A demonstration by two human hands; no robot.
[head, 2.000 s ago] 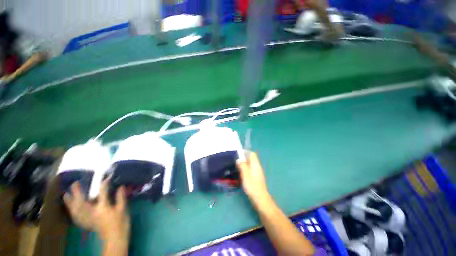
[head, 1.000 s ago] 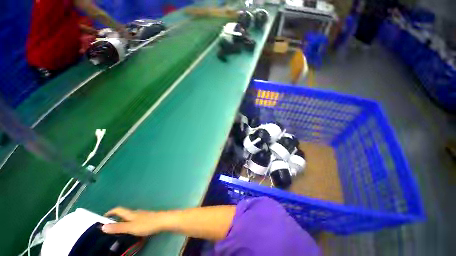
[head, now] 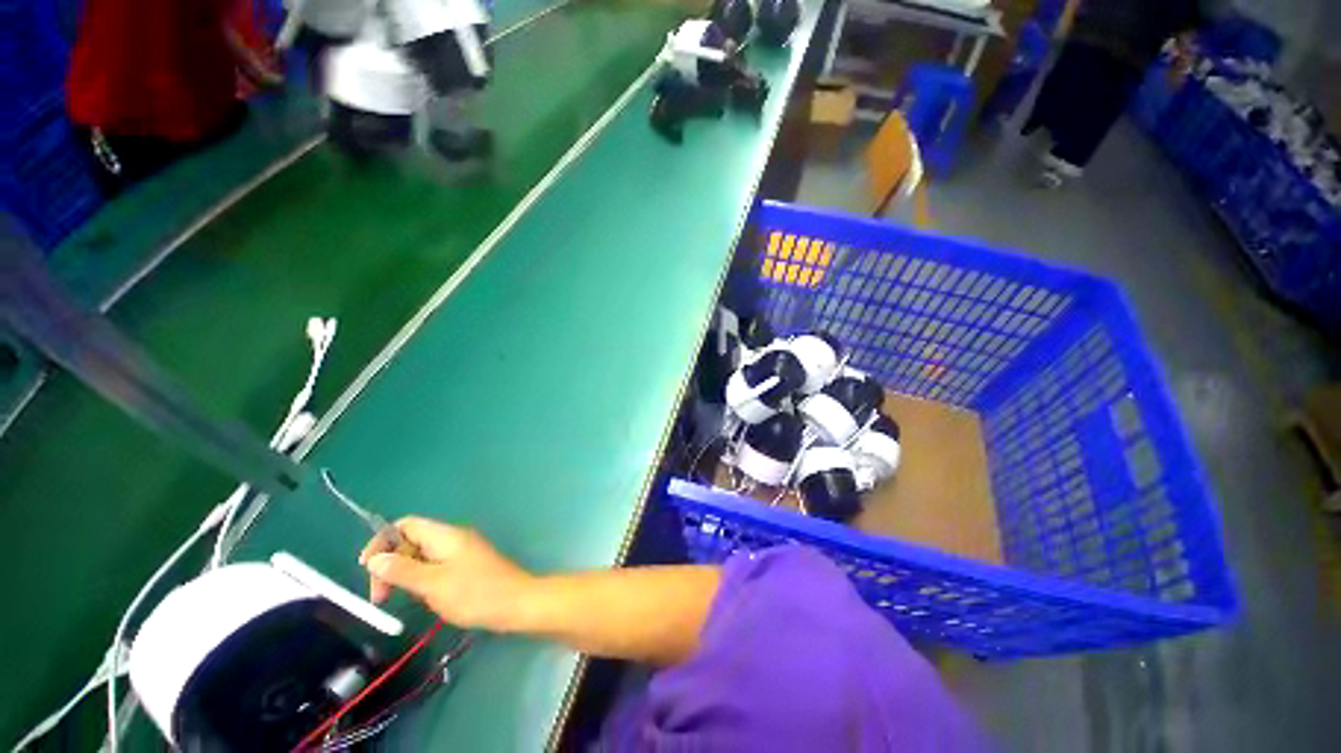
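Observation:
A white camera housing [head: 213,625] with an open black cavity lies at the lower left, cut off by the bottom edge. A white antenna bar [head: 338,594] stands along its right side. Red and dark wire leads [head: 385,680] come out of the cavity onto the bench. My right hand [head: 449,571] is just right of the antenna bar, fingers pinched on a slim grey tool that looks like tweezers [head: 353,508], pointing up and left. My left hand is out of view.
White cables [head: 221,515] lie behind the housing. A grey post [head: 140,386] crosses the left. A blue crate [head: 941,586] with several camera units [head: 824,416] is at the right. More units [head: 703,56] sit far along the bench. A person in red [head: 155,66] stands across the belt.
The view has swung right, and my left hand has left it. My right hand has come off the housing's side and now holds the slim tool. White-and-black units at the upper left have shifted.

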